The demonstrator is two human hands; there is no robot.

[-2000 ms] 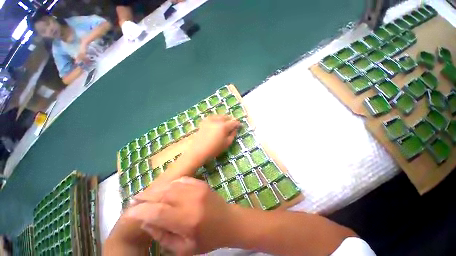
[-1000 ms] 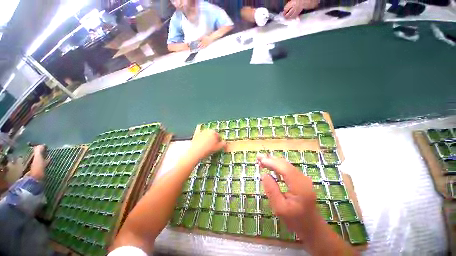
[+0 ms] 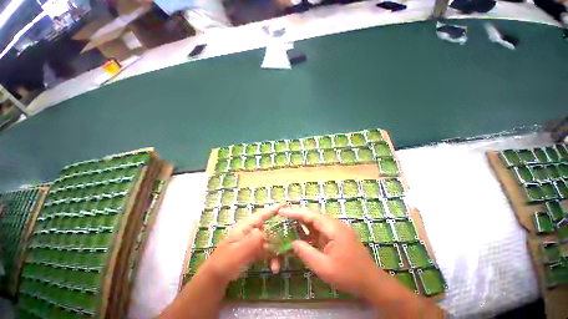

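Note:
A green circuit board module (image 3: 281,233) is held between both hands, a little above the middle of the central cardboard sheet (image 3: 305,175). My left hand (image 3: 240,244) has its fingers on the module's left side. My right hand (image 3: 330,246) has its thumb and fingers around the module's right side. The module is blurred and partly hidden by fingers. Rows of green modules (image 3: 373,188) cover the sheet around a bare tan strip near its far side. I cannot tell whether a small tool is in my right hand.
Stacked loaded sheets (image 3: 81,218) stand at the left. A partly filled sheet (image 3: 514,180) lies at the right on white padding (image 3: 464,199). Beyond runs a long dark-green surface (image 3: 311,93) with a white bag (image 3: 276,57) at its far edge.
My left hand has moved from the far left of the bare strip to the centre. Both hands now meet around one module. The camera view has shifted, and modules stand at the strip's left end.

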